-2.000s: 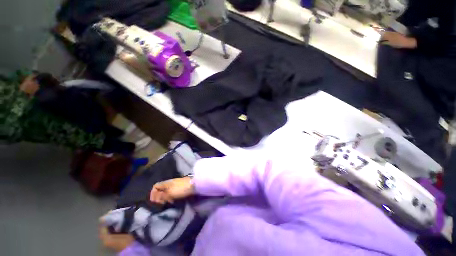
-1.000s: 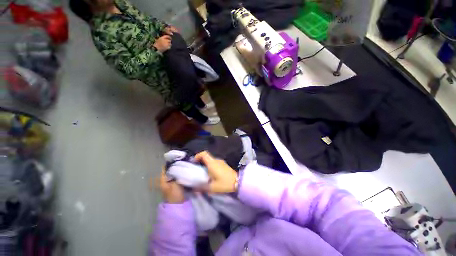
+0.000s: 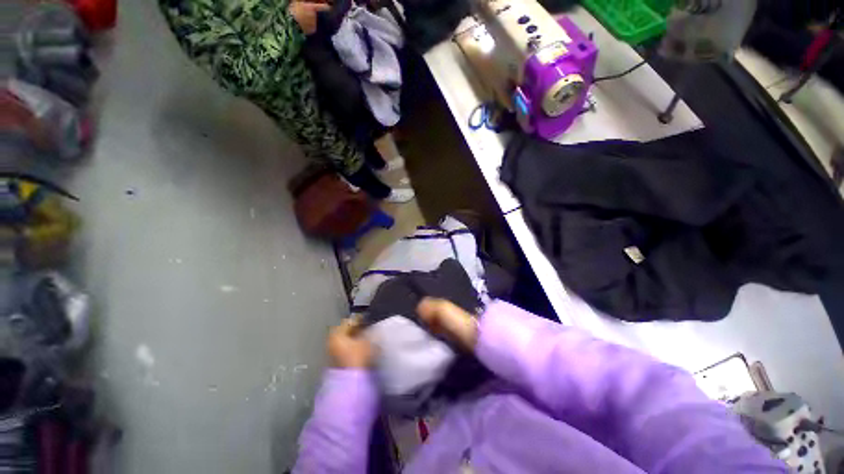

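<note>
My left hand (image 3: 351, 344) and my right hand (image 3: 448, 324) hold a pale grey-white and dark cloth piece (image 3: 407, 356) between them, low in front of me. Both hands are a little blurred, with fingers closed on its upper edge. Just beyond them lies a white-and-dark bundle (image 3: 421, 248) with dark stripes, beside the table edge. A black garment (image 3: 639, 222) with a small pale label is spread on the white table to the right.
The second machine (image 3: 546, 69) with its purple end stands at the far table end, blue-handled snips (image 3: 481, 117) beside it. My machine (image 3: 787, 426) is at lower right. A person in camouflage (image 3: 250, 65) holds cloth. A red-brown stool or bag (image 3: 326, 204) is on the floor. Heaped bundles line the left.
My hands have moved apart, opening out the bunched pale cloth between them. The view has swung left since the earliest frame. The person in camouflage now holds up a white-and-dark cloth.
</note>
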